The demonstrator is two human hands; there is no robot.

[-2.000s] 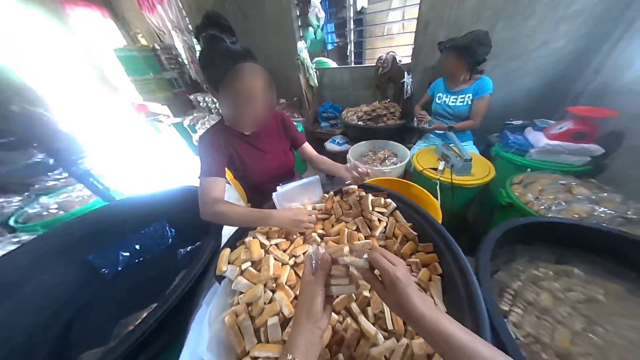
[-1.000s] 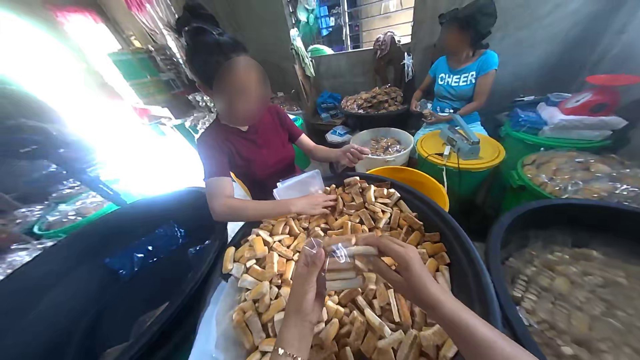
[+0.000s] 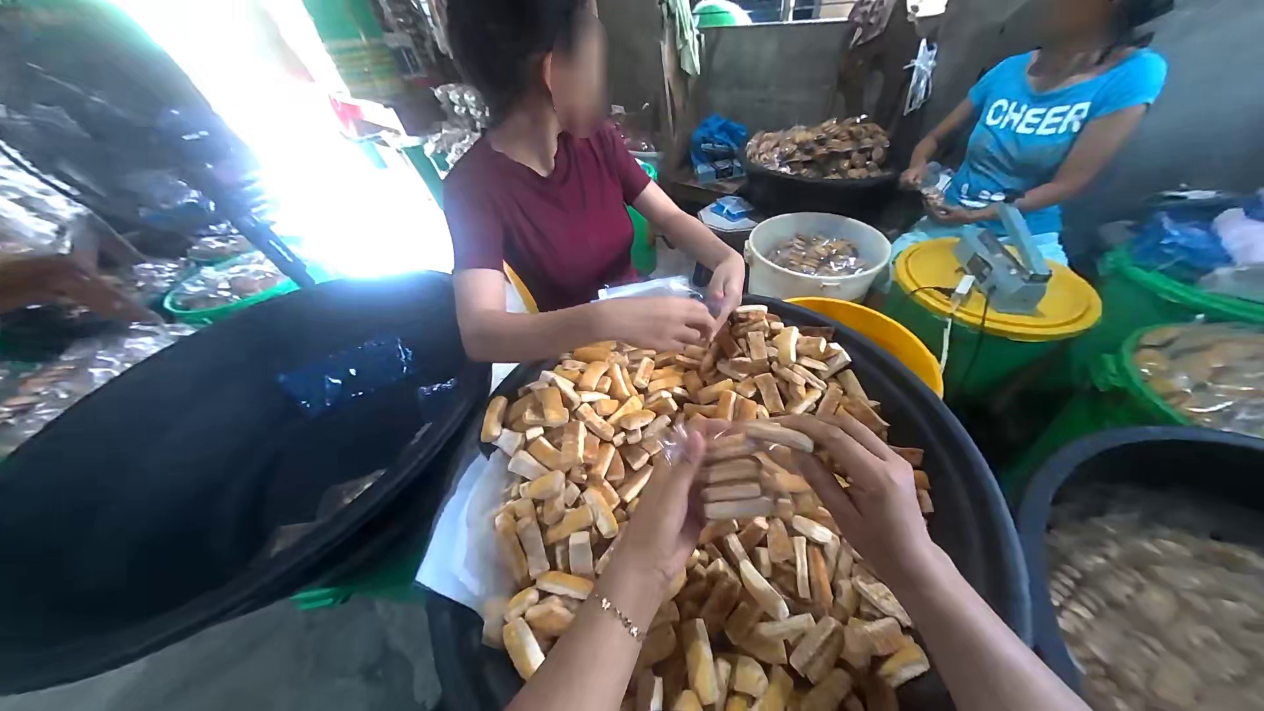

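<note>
My left hand (image 3: pixel 671 499) holds a clear plastic bag (image 3: pixel 733 474) with several bread sticks stacked inside it. Close by on the right, my right hand (image 3: pixel 864 484) grips a bread stick (image 3: pixel 775 434) at the bag's upper end. Both hands are over a large black tub (image 3: pixel 973 494) heaped with toasted bread sticks (image 3: pixel 583 444). A white sheet (image 3: pixel 459 543) lines the tub's left side.
Across the tub, a co-worker in a maroon shirt (image 3: pixel 553 212) has both hands over the bread. Another person in blue (image 3: pixel 1057 138) sits behind a yellow-lidded bin holding a sealing device (image 3: pixel 1002 272). Black basins (image 3: pixel 247 425) flank the tub; a white bucket (image 3: pixel 820 257) stands beyond.
My right hand now has a bread stick at the bag's upper end. The co-worker in maroon has brought both hands together and turned their head. The view has shifted.
</note>
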